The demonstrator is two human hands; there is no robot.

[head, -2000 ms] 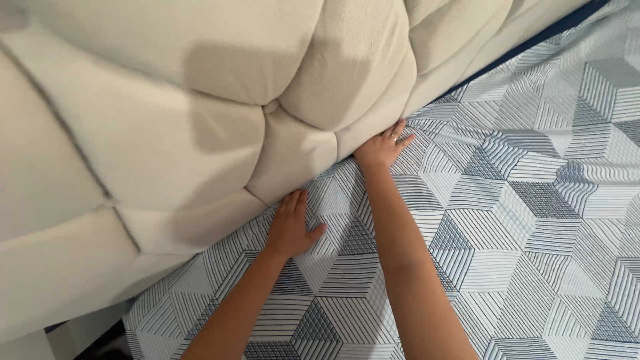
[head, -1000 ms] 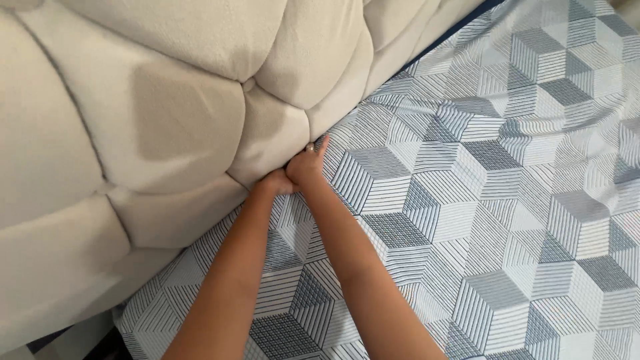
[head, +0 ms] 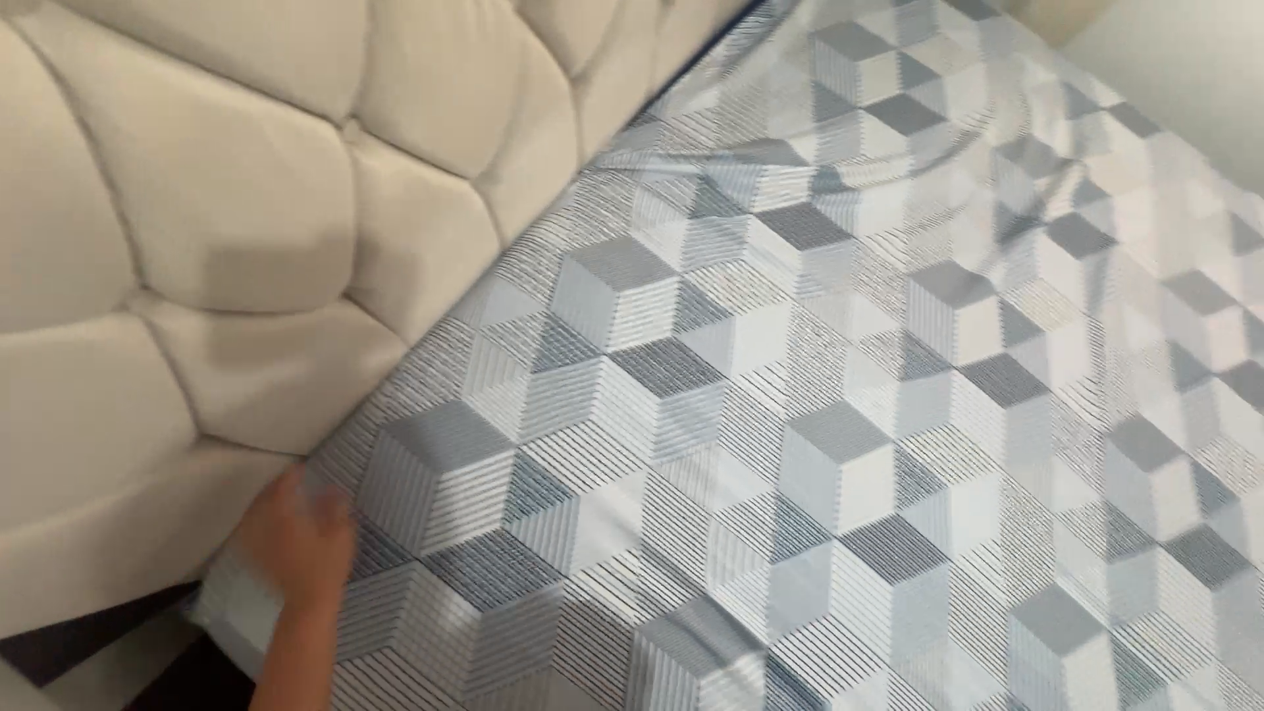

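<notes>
My left hand (head: pixel 296 538), blurred by motion, is at the lower left, by the near corner of the bed. It touches or is very close to the edge of the patterned bed sheet (head: pixel 632 395), where the sheet meets the beige padded headboard (head: pixel 237 217). Blur hides its fingers, so a grip on the fabric cannot be made out. The sheet bears grey, white and blue cube shapes and lies over the mattress, with light wrinkles towards the far side. My right hand is out of view.
The headboard runs diagonally along the bed's left side, with a dark blue strip (head: pixel 706 57) between it and the sheet at the top. Dark and light surfaces (head: pixel 109 632) show below the bed corner. A pale surface (head: pixel 1165 79) lies beyond the bed at upper right.
Both hands were together at the headboard edge one second ago. My left hand has moved down along that edge towards the near corner, and my right hand has left the view.
</notes>
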